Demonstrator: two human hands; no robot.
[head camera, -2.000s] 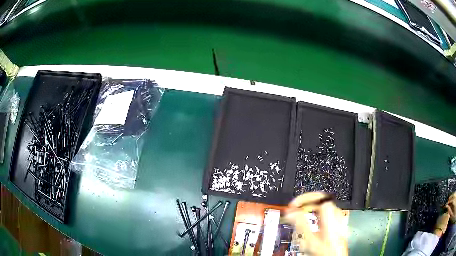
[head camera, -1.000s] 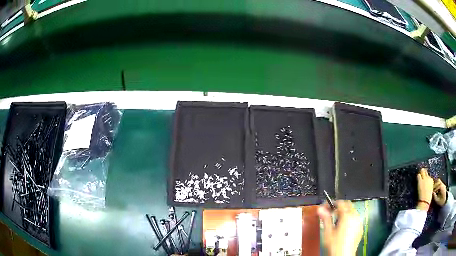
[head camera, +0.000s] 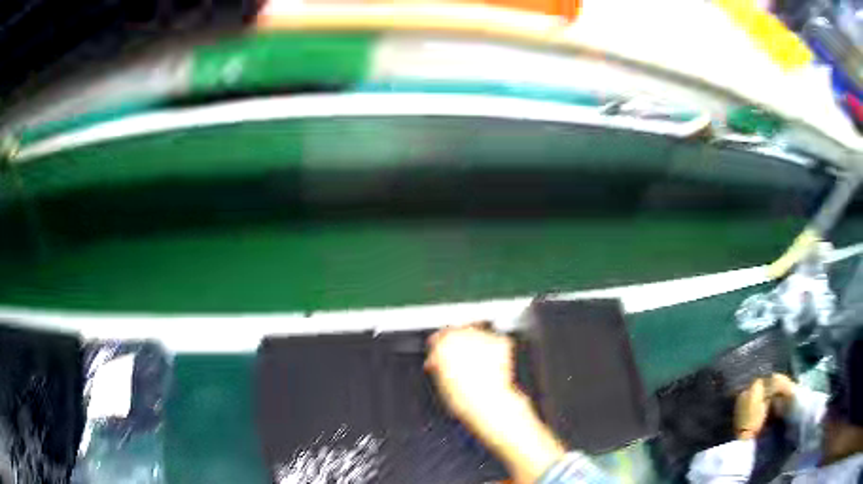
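My right hand is blurred, with its fingers curled at the far end of the middle black tray. I cannot tell whether it grips the rim or holds anything. The tray of silver parts is to its left, with the bright bits low in it, cut by the bottom edge. The rightmost black tray is just right of my hand and looks tilted. My left hand is not in view.
A clear bag with a white label lies beside the rod tray at far left. Another person's hands are in a dark parts pile at right. Crumpled clear plastic lies behind them. A white strip runs behind the trays.
The view has tilted up, so the orange fixture and loose rods have left the picture. My right hand has moved forward and left to the middle tray's far end; the tweezers no longer show.
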